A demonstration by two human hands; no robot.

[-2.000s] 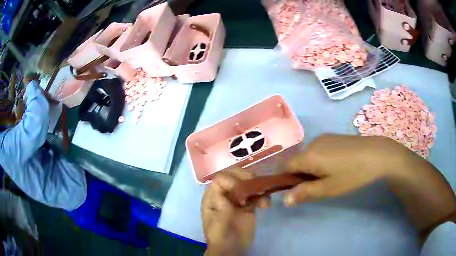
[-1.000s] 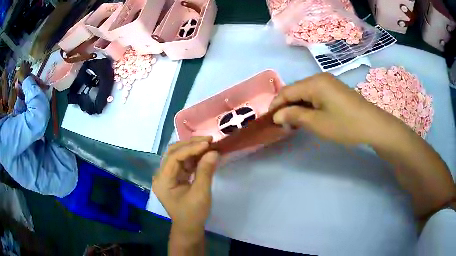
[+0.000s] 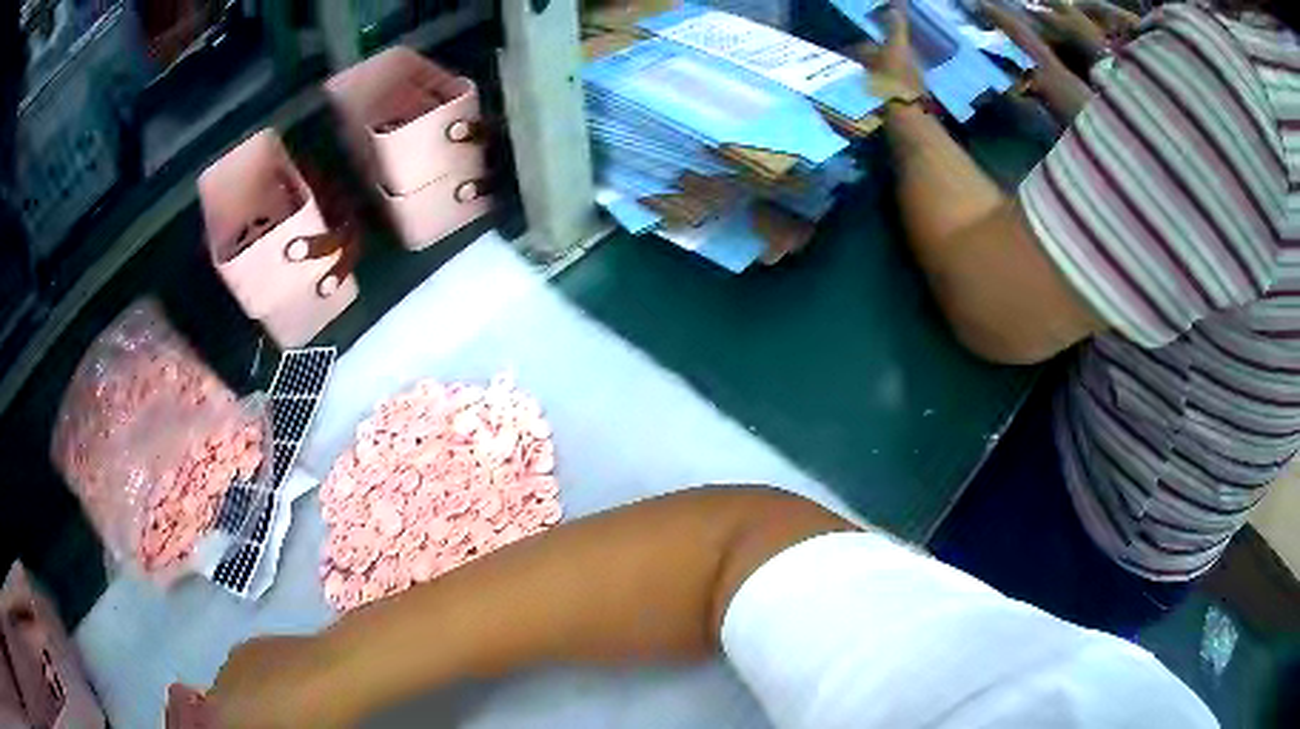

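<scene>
My right hand [image 3: 264, 689] is at the lower left, blurred and partly cut off by the bottom edge. An end of the brown strap [image 3: 187, 706] shows at its fingers; the grip itself is mostly hidden. My left hand is out of the picture. The housing that was in front of me is also not in view. A loose pile of small pink discs [image 3: 439, 491] lies on the white sheet [image 3: 492, 306], just beyond my right forearm.
A clear bag of pink discs [image 3: 150, 449] lies left, partly over a black-and-white grid sheet [image 3: 295, 410]. Pink strapped housings [image 3: 274, 245] stand behind. More pink parts [image 3: 40, 658] are lower left. A post [image 3: 546, 121] stands beside stacked blue-white sheets [image 3: 713, 100]. A person in stripes [image 3: 1162, 185] is right.
The view has swung to the right. My left hand and the housing in front have left the picture. The discs and bag now show further left, and another person shows at right.
</scene>
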